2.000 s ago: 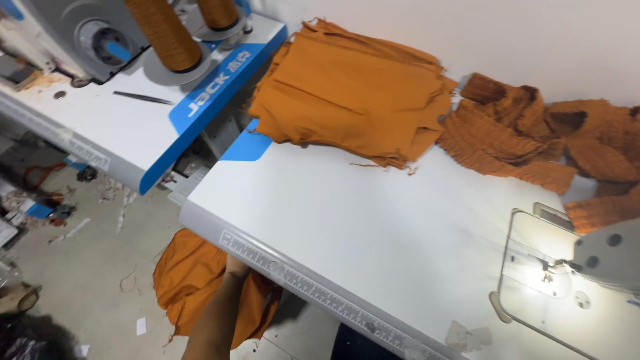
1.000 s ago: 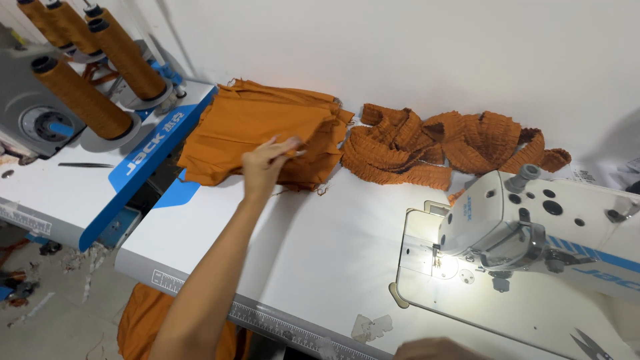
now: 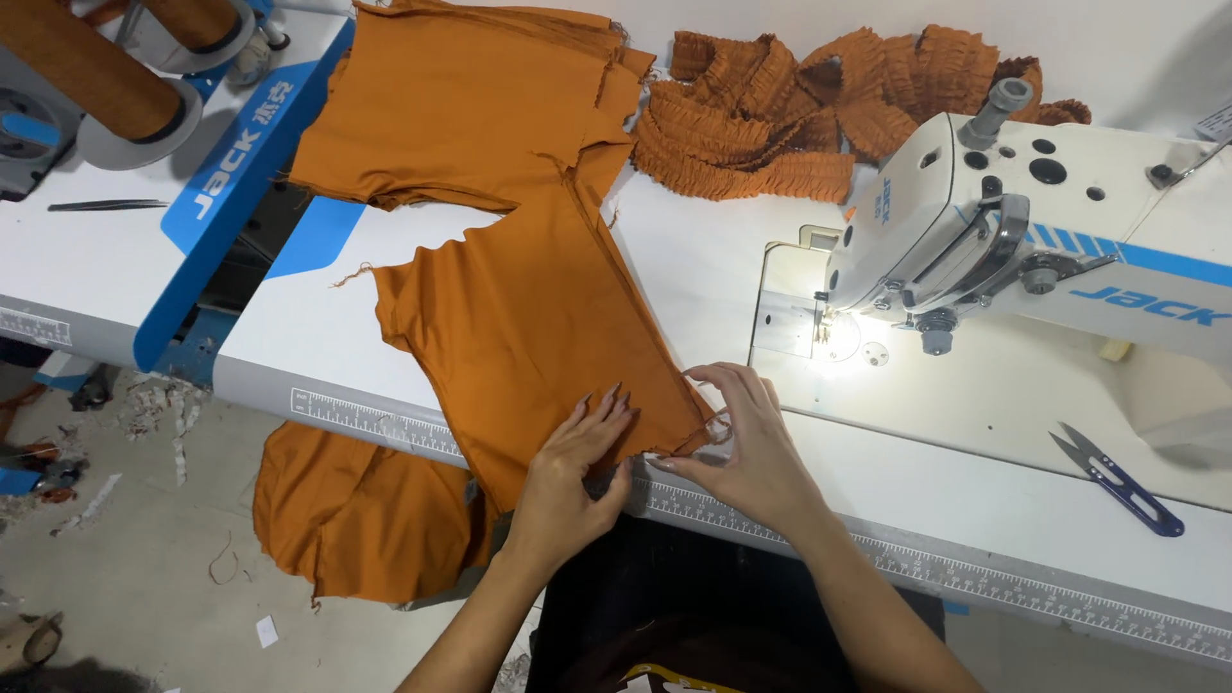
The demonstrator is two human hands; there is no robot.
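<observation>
A cut piece of orange-brown fabric [image 3: 539,327] lies across the white sewing table, its near end at the table's front edge. My left hand [image 3: 577,472] rests on that end with its fingers spread over the cloth. At the piece's near right corner is my right hand [image 3: 746,448], its thumb and fingers around the corner; whether they pinch it is unclear. Behind, the stack of orange-brown fabric pieces [image 3: 452,106] touches the piece's far end. Gathered orange-brown strips [image 3: 751,125] lie in a heap to the right of the stack.
A Jack sewing machine [image 3: 1039,221] with its lamp lit stands at the right. Thread snips [image 3: 1121,481] lie on its bed. Large thread cones [image 3: 96,67] and tweezers [image 3: 106,205] are on the neighbouring table. More orange fabric [image 3: 366,520] hangs below the table's front edge.
My left hand has come from the stack to the table's front edge, and a fabric piece now lies there. My right hand has moved up onto the piece's corner.
</observation>
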